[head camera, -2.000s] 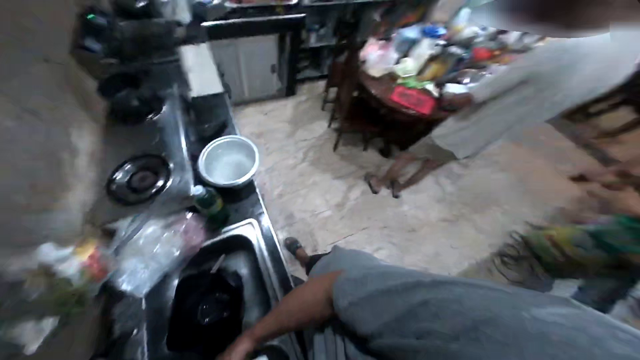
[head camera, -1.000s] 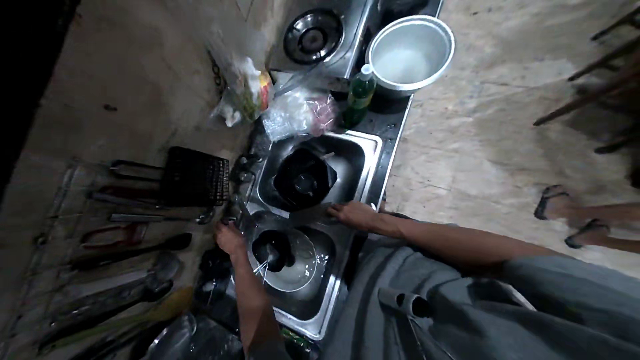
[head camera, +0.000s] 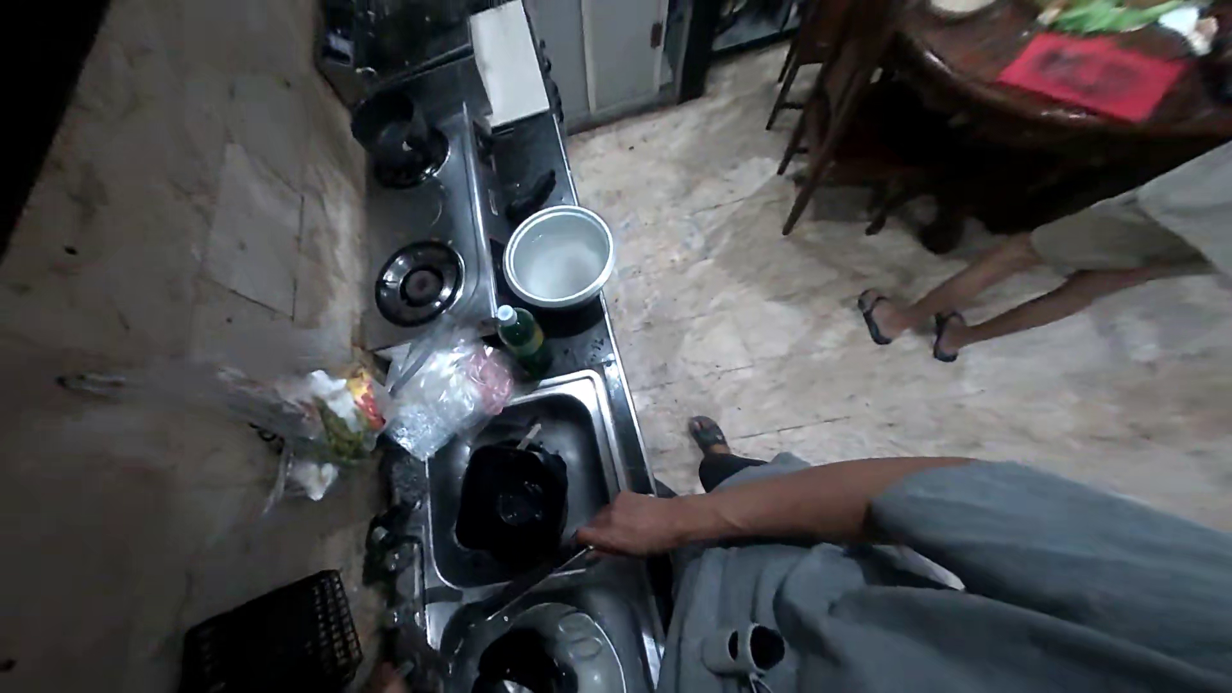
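My right hand is closed around the end of a long, thin, dark utensil, possibly a knife, over the divider of the double steel sink. Just left of that hand, a black plastic tub sits in the upper basin with a pale handle beside it. The lower basin holds a round, shiny bowl or lid and a dark object, both cut off by the frame. Only a bit of my left hand shows at the bottom edge near the faucet; its fingers are hidden.
Beyond the sink are plastic bags, a green bottle, a large metal pot and a gas stove. A black rack hangs on the wall. At right, a person's legs stand near a wooden table.
The view has swung up toward the stove and table. My left hand, seen by the faucet one second ago, is now almost wholly out of frame.
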